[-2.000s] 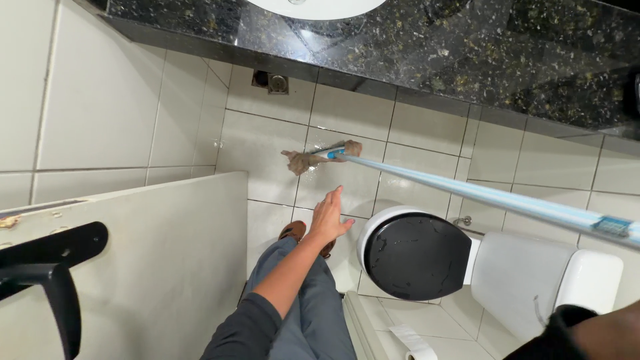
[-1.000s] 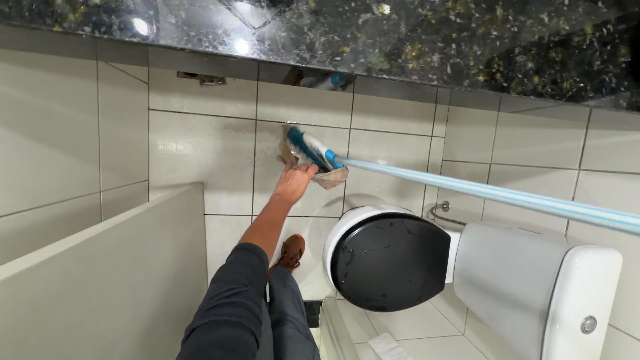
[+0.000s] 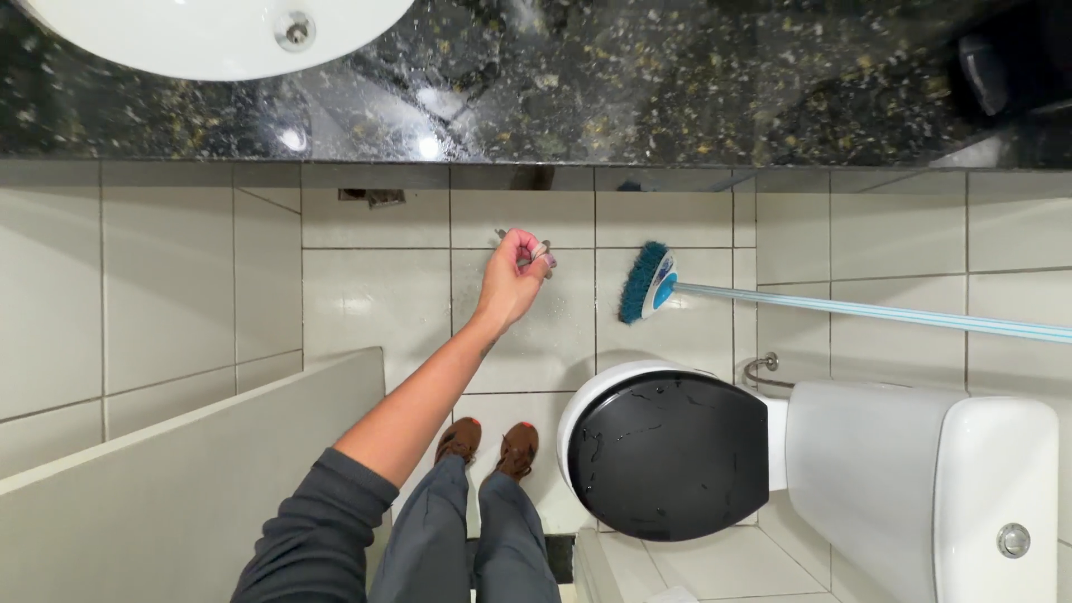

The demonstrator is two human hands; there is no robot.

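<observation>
My left hand [image 3: 517,272] reaches in from the lower left over the tiled floor, its fingers closed on a greyish-brown cloth [image 3: 501,234]. Only small bits of the cloth show around the fingers; the hand hides the rest. To the right of the hand, a broom head [image 3: 647,283] with teal bristles and a white and blue cap stands apart from it. Its light blue striped handle [image 3: 871,311] runs out at the right edge. My right hand is out of view.
A dark granite counter [image 3: 586,84] with a white basin [image 3: 193,33] spans the top. At lower right stands a toilet with its black lid [image 3: 670,456] down. A pale partition [image 3: 209,444] rises at left. A floor drain [image 3: 373,198] lies below the counter edge.
A second ago the cloth was around the broom head with my left hand at it; now the broom head is bare and separate, farther right. My right hand, partly seen two seconds ago, has left the view.
</observation>
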